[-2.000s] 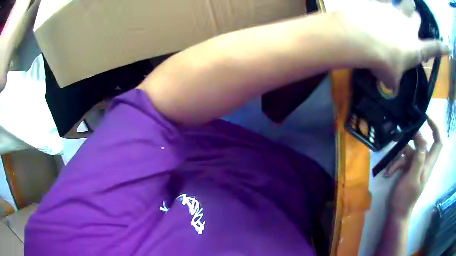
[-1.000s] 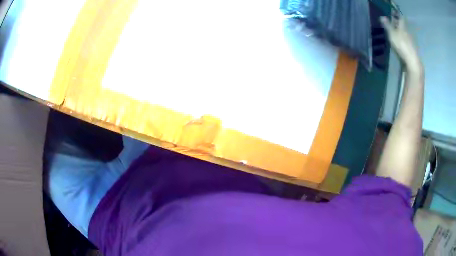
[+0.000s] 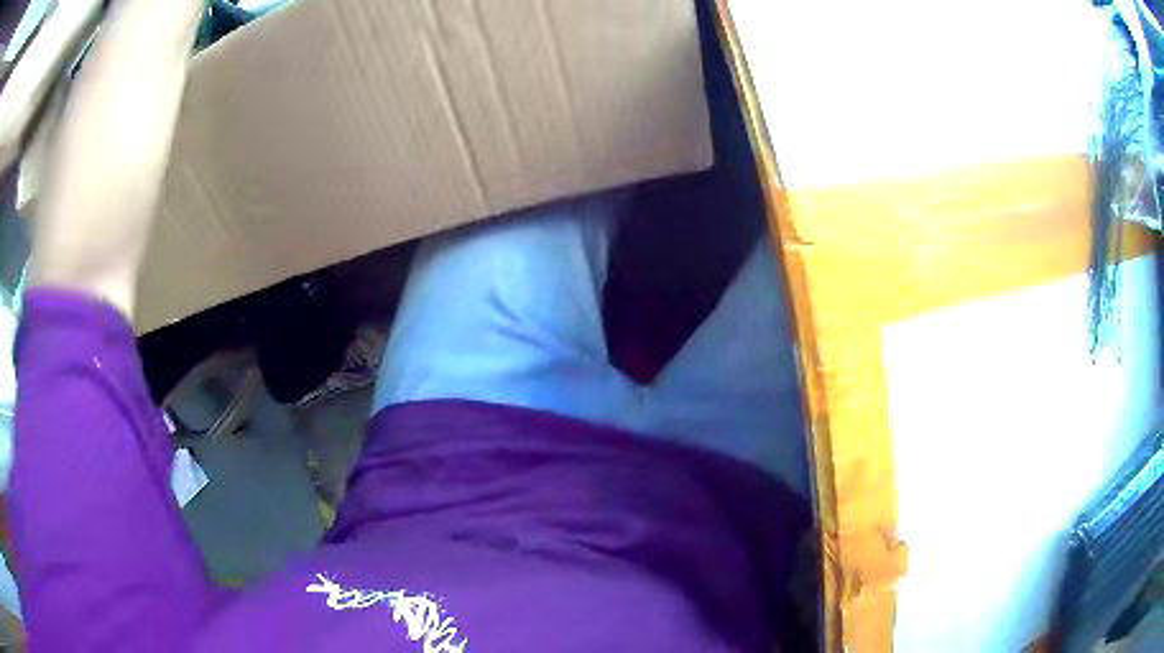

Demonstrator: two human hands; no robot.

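Note:
The brown flap of an open carton (image 3: 447, 115) lies over my lap at the top centre. My left forearm reaches up past the flap's left side, blurred, and the left hand is cut off by the top edge. My right hand is not in view. On the white bench top at right, a bundle of thin dark pieces (image 3: 1113, 191) lies at the far side. A dark ribbed block in shiny clear plastic (image 3: 1123, 542) lies at the lower right. No black round-bodied unit can be made out.
Orange-brown tape (image 3: 862, 447) runs along the near bench edge and across the bench. Another person's arm (image 3: 38, 77) is at the upper left, near my forearm. Part of a dark object shows behind the flap at the top. The floor shows at lower left with small scraps.
The view has swung from the bench back to the carton. My left arm now reaches up at the left. My right arm and the black unit seen earlier are out of the picture.

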